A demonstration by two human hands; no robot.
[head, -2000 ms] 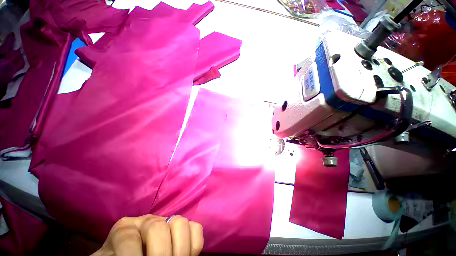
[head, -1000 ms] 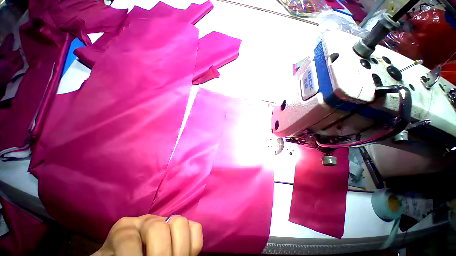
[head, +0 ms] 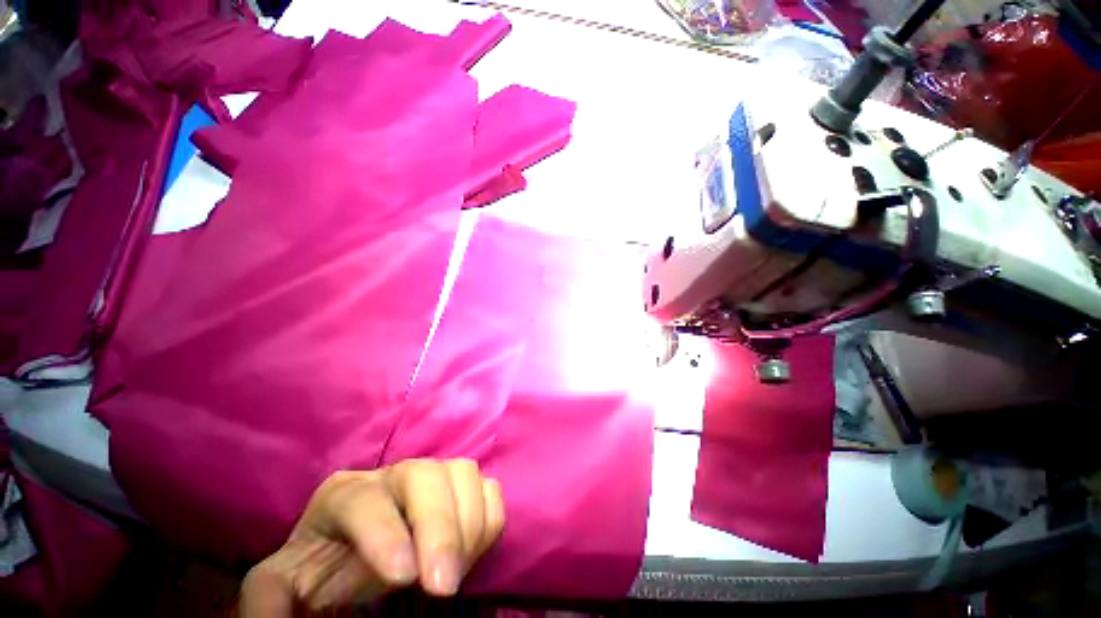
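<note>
A wide magenta fabric panel (head: 290, 302) spreads over the left and middle of the white table (head: 181, 199). A second magenta piece (head: 568, 495) lies beside it, its upper part in bright glare left of the needle area of the sewing machine (head: 785, 229). The presser foot and needle are hard to make out in the glare. My left hand (head: 398, 525) is over the fabric's front edge, fingers loosely curled, two fingertips showing slightly apart. No cloth shows between them. My right hand is not in view.
A narrow magenta piece (head: 767, 459) lies right of the needle area. A pale blue-green tape roll (head: 928, 483) and a dark slim tool (head: 891, 392) are further right. Folded magenta cloth (head: 91, 242) lies far left. A measuring tape (head: 785, 586) runs along the front edge.
My left hand has risen slightly from the fabric's front edge and turned, so its fingertips now show. The view has shifted slightly. The fabric pieces look unmoved.
</note>
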